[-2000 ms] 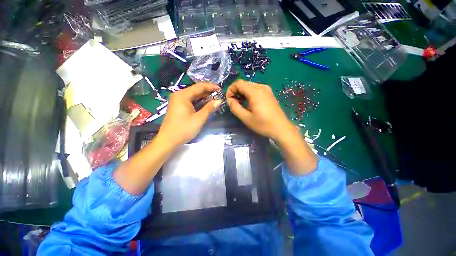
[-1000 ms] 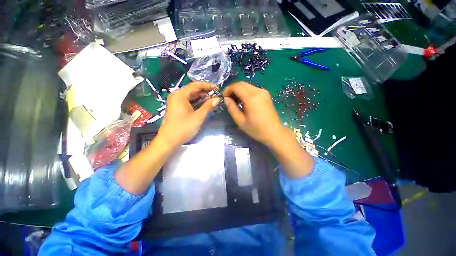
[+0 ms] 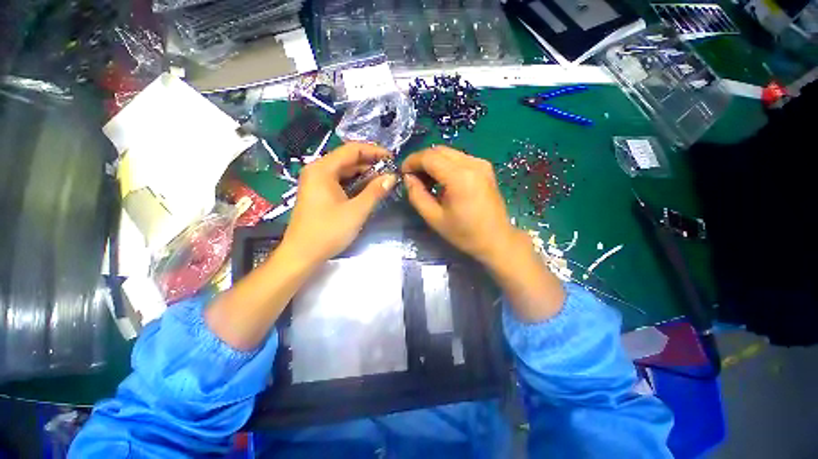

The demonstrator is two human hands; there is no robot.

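My left hand (image 3: 332,202) holds a small dark and silvery piece (image 3: 378,170), perhaps a phone module, between thumb and fingertips. My right hand (image 3: 457,197) is bent close beside it, with thumb and forefinger pinched at the piece's right end. Whether the right fingertips grip the piece or a tiny part is too small to tell. The piece is partly hidden by the fingers. Both hands are just above the far edge of a black rimmed tray (image 3: 359,394), which shows bright glare.
Beyond the hands lie a crumpled clear bag (image 3: 372,121) and a heap of tiny black parts (image 3: 446,105). To the right are red-brown parts (image 3: 540,179), blue-handled cutters (image 3: 561,106) and whitish scraps (image 3: 552,254). White paper (image 3: 175,148) lies left. A dark-clothed person (image 3: 762,224) is at the right.
My right fingertips have moved slightly left to the piece from a small gap, and the right forearm shifted slightly left. My left hand has hardly moved.
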